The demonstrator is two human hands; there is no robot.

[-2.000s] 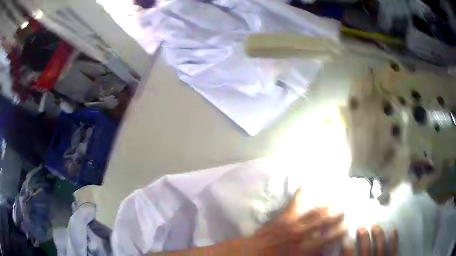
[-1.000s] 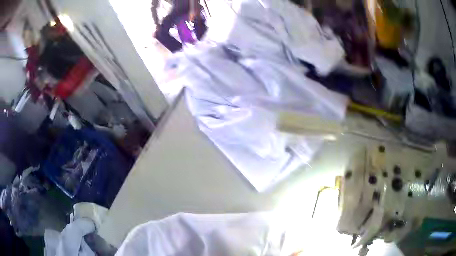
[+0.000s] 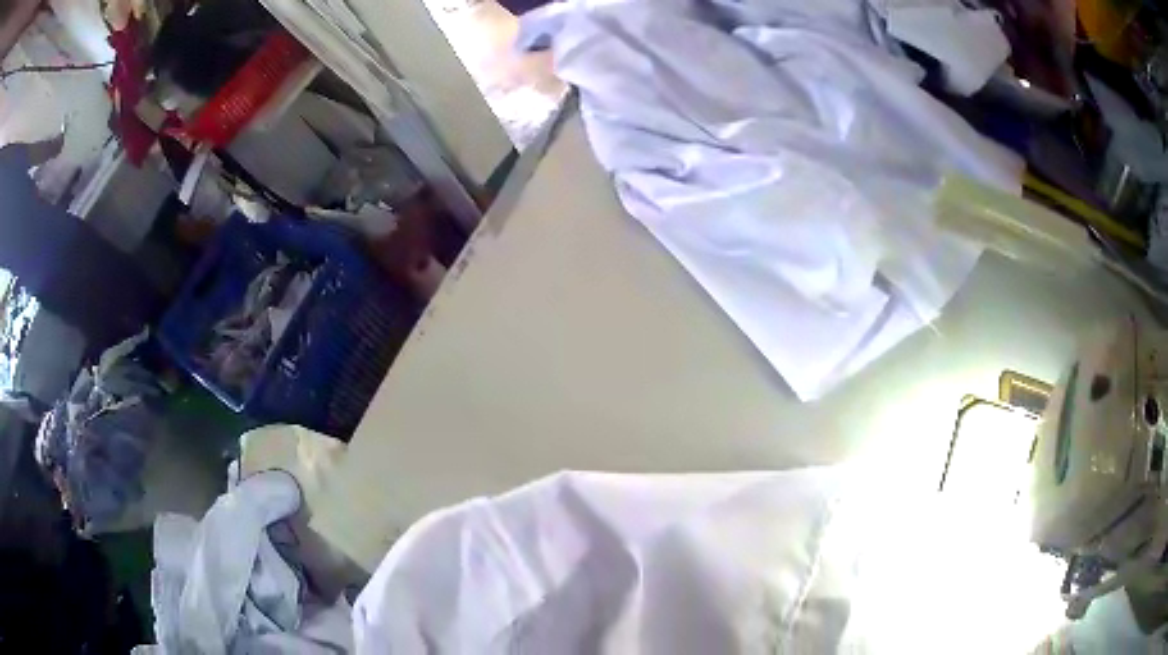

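A white garment piece lies on the near part of the pale sewing table, running right into a bright glare. The cream sewing machine head stands at the right edge, partly cut off. Small metal parts show under it at the needle area, and a thin brassy wire frame is beside it. The lamp glare hides the cloth near the needle. Neither of my hands is in view.
A loose white garment pile lies at the table's far side, under a pale flat bar. Left of the table are a blue crate holding cloth, a red basket and white cloth in a cream-rimmed holder.
The view has swung, so the table and crate sit further right and higher than a second ago. My hands, seen on the cloth two seconds ago, are out of the picture.
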